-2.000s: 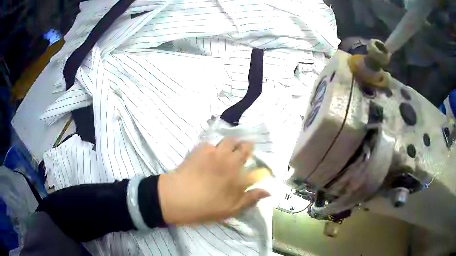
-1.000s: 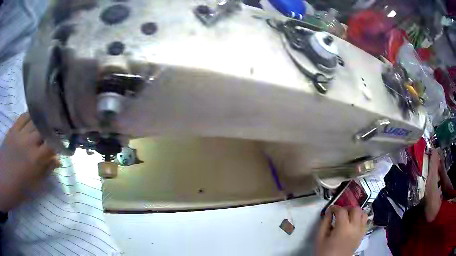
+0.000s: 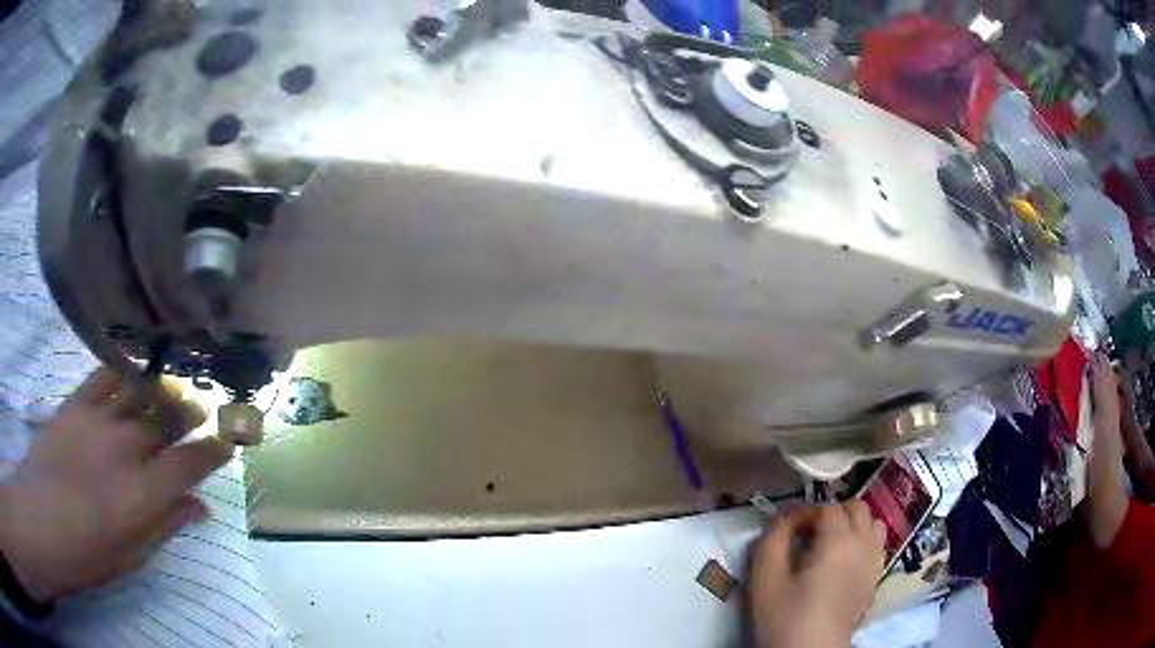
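The cream-grey sewing machine head [image 3: 507,228] fills the upper middle. My left hand [image 3: 108,475] is at the left, on the white pinstriped fabric [image 3: 190,589] beside the presser foot area [image 3: 234,373]; its fingertips are partly hidden near the foot, so its grip is unclear. My right hand [image 3: 817,570] is at the lower right, fingers curled, by the phone [image 3: 897,506]; whether it holds anything cannot be seen.
The brownish machine bed [image 3: 494,443] carries a purple strip [image 3: 680,443]. A small brown square [image 3: 717,579] lies on the white table [image 3: 507,595]. Dark cloth [image 3: 1003,487] and a person in red [image 3: 1108,570] are at the right; a red bag [image 3: 931,74] is behind the machine.
The view has swung right since the earliest frame, bringing the machine arm and my right hand into sight. Since the last frame, my left hand is closer to the presser foot and my right hand is further left.
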